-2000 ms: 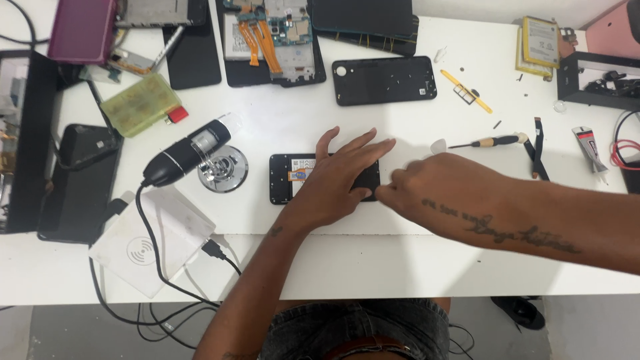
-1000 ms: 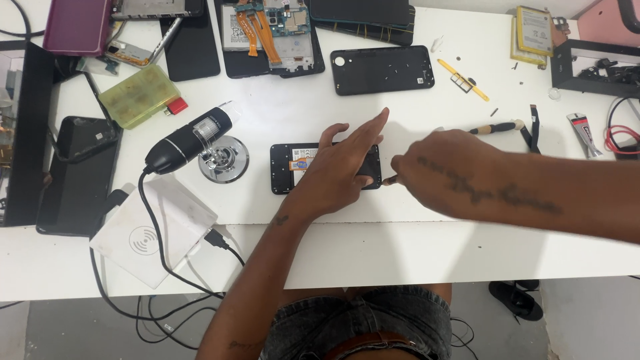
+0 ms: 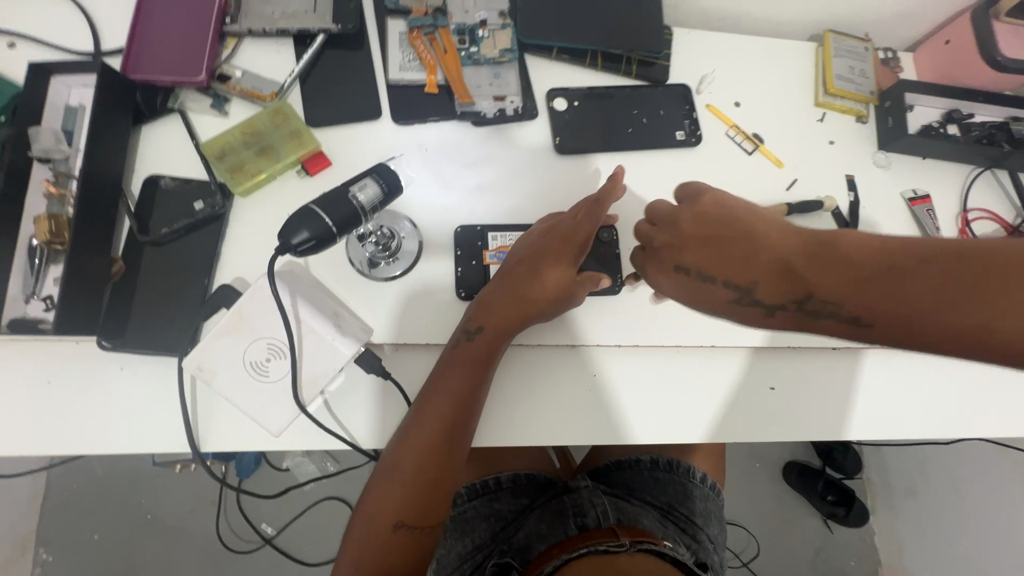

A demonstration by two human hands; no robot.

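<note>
An opened smartphone (image 3: 472, 276) lies flat on the white table, its battery and an orange flex cable partly visible. My left hand (image 3: 552, 260) rests across the phone, thumb near its lower right corner and fingers pointing up; it covers much of the phone's middle. Just off the phone's right end, my right hand (image 3: 688, 232) is curled with the fingers bent in; whether it holds something small cannot be told. A black phone back cover (image 3: 624, 120) with several tiny screws on it lies above the phone. Behind my right forearm a screwdriver (image 3: 804, 206) shows in part.
A USB microscope (image 3: 344, 210) and its round metal stand (image 3: 384, 246) are left of the phone, near a white wireless charging pad (image 3: 272, 352). A yellow-green plastic case (image 3: 262, 148), phone parts (image 3: 480, 48), a yellow strip (image 3: 744, 136), batteries (image 3: 850, 64) and a glue tube (image 3: 922, 212) surround the work spot.
My right hand has moved slightly away from the phone's right end, and my left hand's fingers are held closer together than two seconds ago. The phone has stayed in place.
</note>
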